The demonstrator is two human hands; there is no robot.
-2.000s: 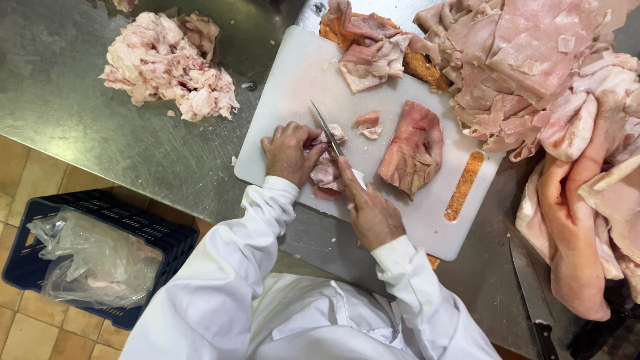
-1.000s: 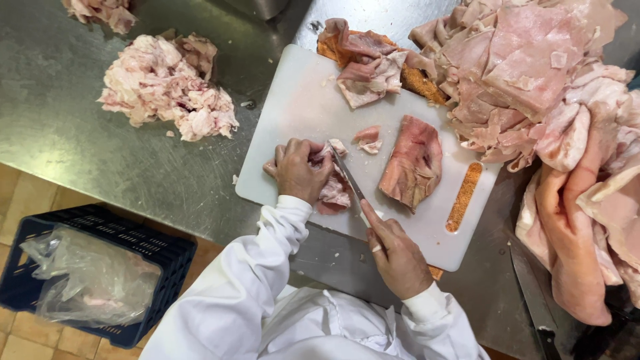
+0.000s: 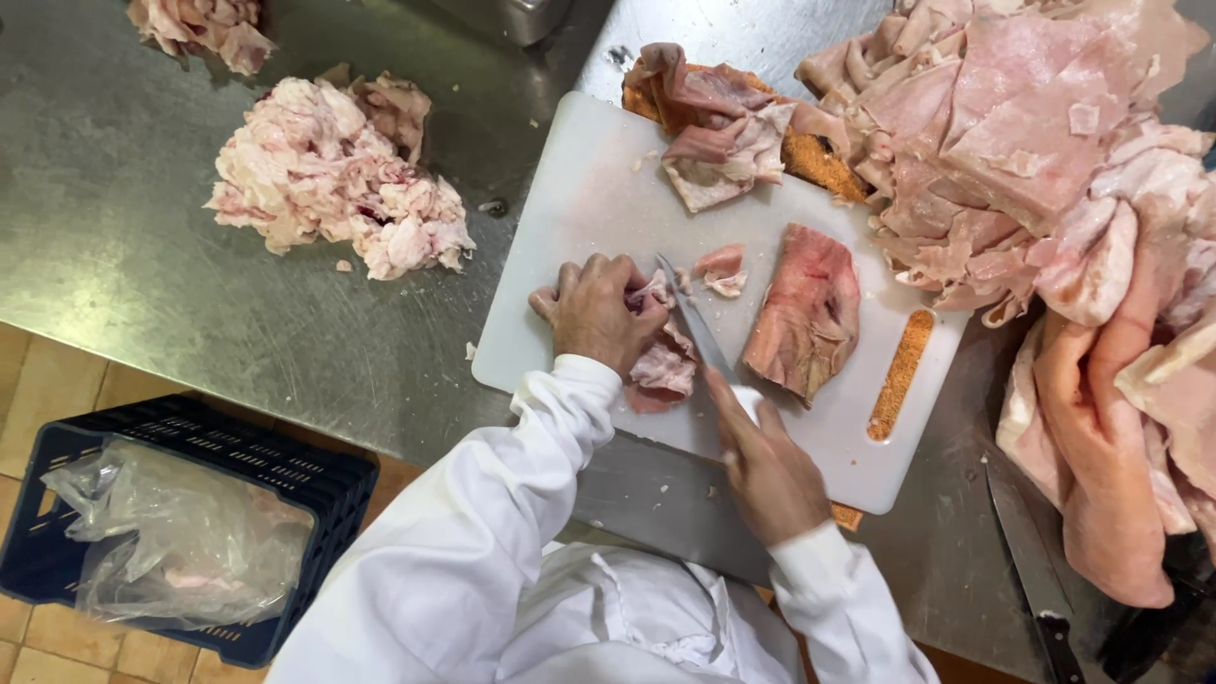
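Observation:
On a white plastic cutting board (image 3: pixel 589 171), my left hand (image 3: pixel 608 313) presses on a piece of pink meat with fat (image 3: pixel 662 366), which shows to the right of and below its fingers. My right hand (image 3: pixel 774 465) grips the white handle of a knife (image 3: pixel 698 328); the blade points up and left, its tip beside the left fingers. A small scrap of meat (image 3: pixel 722 269) lies just right of the blade. Farther right is a larger slab of pink meat (image 3: pixel 807 309). A folded piece of skin (image 3: pixel 727 152) rests over the board's top edge.
Whitish fat trimmings (image 3: pixel 332 180) and a smaller pile (image 3: pixel 209 28) lie on the steel table (image 3: pixel 95 190). Pale skins (image 3: pixel 1016 123) are heaped at the right, with a second knife (image 3: pixel 1031 560) below them. A blue plastic crate (image 3: pixel 337 499) holding a clear bag stands on the tiled floor.
The knife's blade has shifted against the meat beside my left fingers, and my right hand has moved with it. My left hand stays on the piece.

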